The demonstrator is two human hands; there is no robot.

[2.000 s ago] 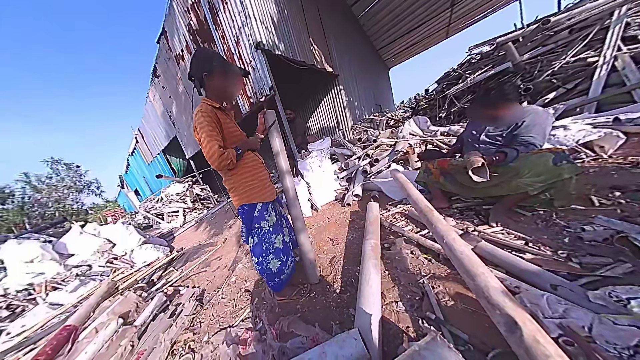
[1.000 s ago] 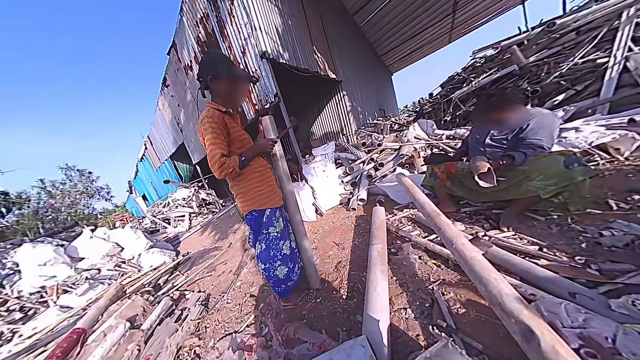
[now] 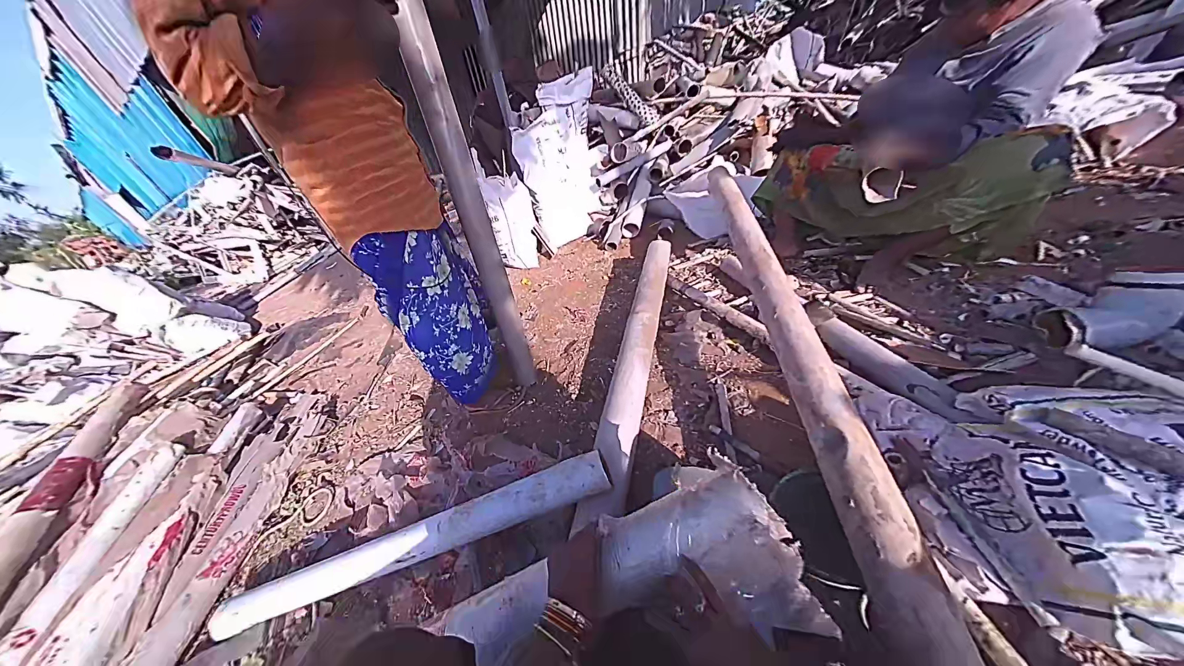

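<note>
A wide, jagged-edged piece of pale plastic pipe (image 3: 703,546) lies low in the centre. At its left edge, in shadow, is what looks like my left hand (image 3: 577,569), with bangles at the wrist; its fingers are not clear. A dark shape in front of the piece may be my right hand (image 3: 686,592), too shadowed to read its grip. A white pipe (image 3: 416,541) slants from the lower left, its end against a long grey pipe (image 3: 634,370) that runs away from me. Right of the broken piece lies a long, dirty thick pipe (image 3: 823,407).
A person in an orange top (image 3: 351,157) stands ahead beside an upright pipe (image 3: 472,194). Another person (image 3: 980,120) sits at the right with a short pipe piece (image 3: 881,185). White sacks (image 3: 560,176), piled pipes and a printed sack (image 3: 1091,518) lie around.
The view has tipped down strongly, so the white pipe and the broken pipe piece show much more fully. Both other people remain in about the same places.
</note>
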